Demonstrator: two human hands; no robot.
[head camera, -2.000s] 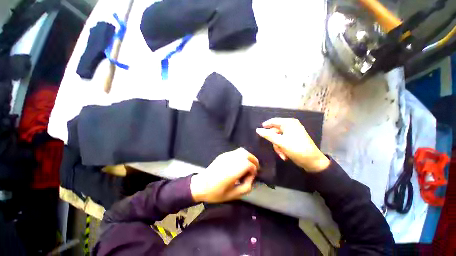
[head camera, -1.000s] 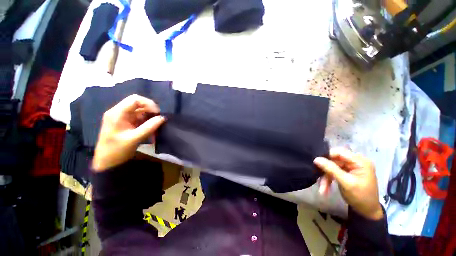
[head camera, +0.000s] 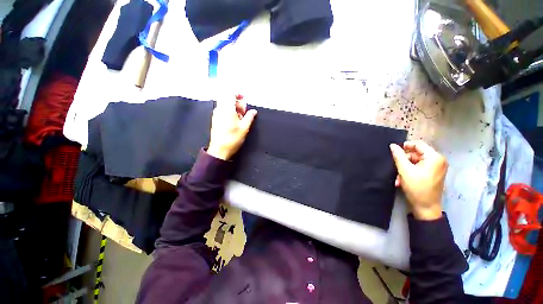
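A black fabric panel (head camera: 363, 160) lies flat on the white table in front of me. A slightly greyer, grainy strip of interlining (head camera: 292, 179) lies on its lower middle part. My left hand (head camera: 231, 127) is at the panel's upper left corner, thumb and fingers closed on the edge. My right hand (head camera: 421, 175) is at the panel's right edge near the upper right corner, with thumb and forefinger at the fabric edge. Wider dark finished pieces (head camera: 155, 136) lie to the left, up against my left forearm.
A steam iron (head camera: 449, 50) stands at the upper right beside brown stains on the table (head camera: 333, 98). Black-handled scissors (head camera: 489, 228) and a red plastic wrap (head camera: 524, 219) are at the right. Dark bundles (head camera: 300, 21), blue ribbon (head camera: 225, 46) and a rod (head camera: 144, 62) lie at the far side.
The panel, earlier folded and then held with its lower edge raised, now lies flat, showing the greyer strip. My left hand has moved right and up to its upper corner; my right hand has moved up.
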